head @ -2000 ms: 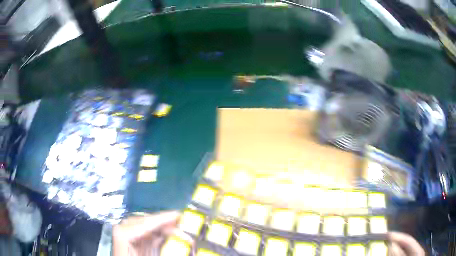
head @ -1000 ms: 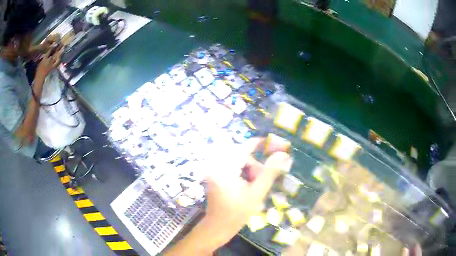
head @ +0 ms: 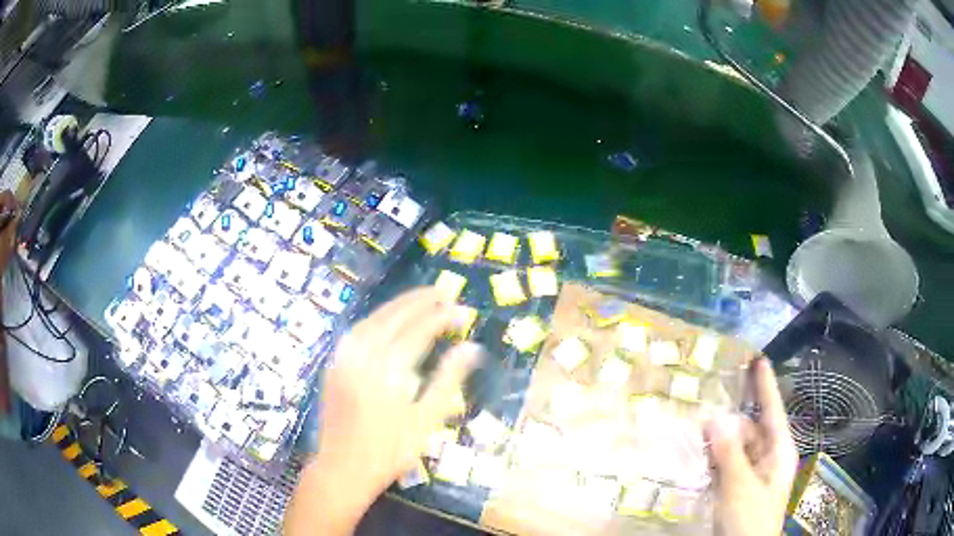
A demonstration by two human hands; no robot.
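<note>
Square white battery cells with yellow edges (head: 502, 247) lie scattered in a clear tray (head: 669, 260), which lies over the tan cardboard (head: 570, 304) and green mat. Some at the upper left stand in short rows; others lie askew. My left hand (head: 392, 393) is over the tray's left part, thumb and fingers apart, with a cell at its fingertips; whether it grips that cell is unclear. My right hand (head: 755, 445) is at the tray's right side, thumb and finger apart; glare hides whether it holds the tray.
A shiny tray of white and blue assemblies (head: 251, 283) lies at the left, above a white slotted tray (head: 246, 497). At the right are a black fan (head: 821, 403), an extraction hood (head: 853, 274) and a small box with silvery-gold filling (head: 826, 503). A dark green channel (head: 544, 136) runs behind.
Two seconds ago both hands held the tray with cells in rows at the front. Now it lies over the cardboard with cells scattered. The view has swung left and partly back.
</note>
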